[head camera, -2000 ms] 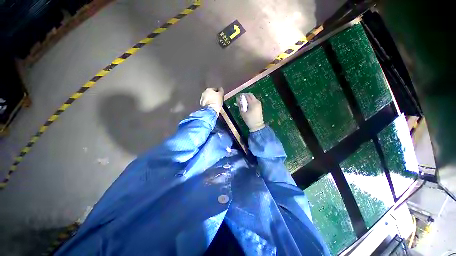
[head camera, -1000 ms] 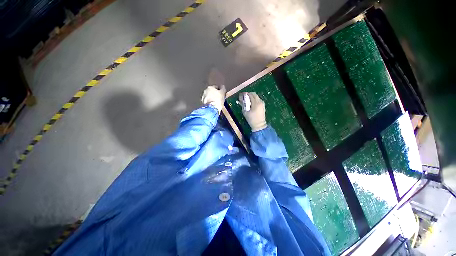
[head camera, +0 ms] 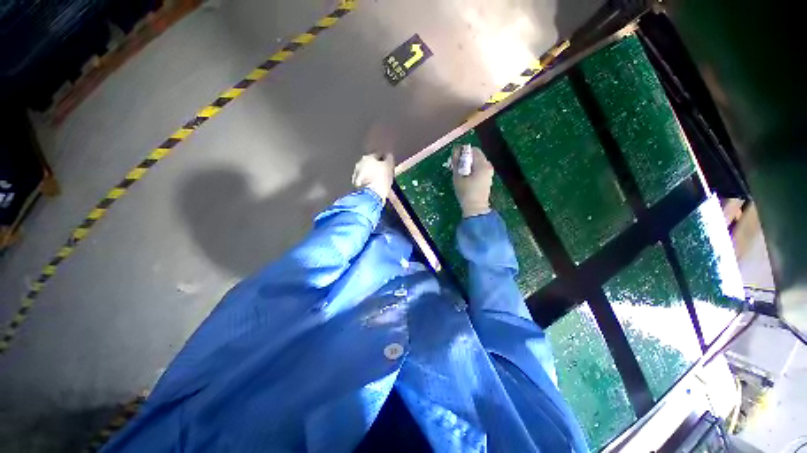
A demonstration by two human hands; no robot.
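Note:
A large framed tray (head camera: 428,249) holds green circuit boards (head camera: 566,168) in a grid divided by black bars. My right hand (head camera: 472,181), in a white glove, is over the board nearest the tray's near-left corner and holds a small white tube (head camera: 465,160). The tube's tip is too small to make out, so contact with the board cannot be told. My left hand (head camera: 373,174), also gloved, is at the tray's left corner with its fingers at the frame edge; whether it grips the edge is unclear.
Yellow-black floor tape (head camera: 205,115) curves across the grey floor at the left. A floor sign with a yellow arrow (head camera: 407,60) lies beyond the tray. Dark racks stand at the upper left. Equipment with cables (head camera: 752,389) is at the lower right. A dark green blurred shape fills the right edge.
My right hand has moved right and slightly up across the board with the white tube. My left hand has stayed at the tray corner.

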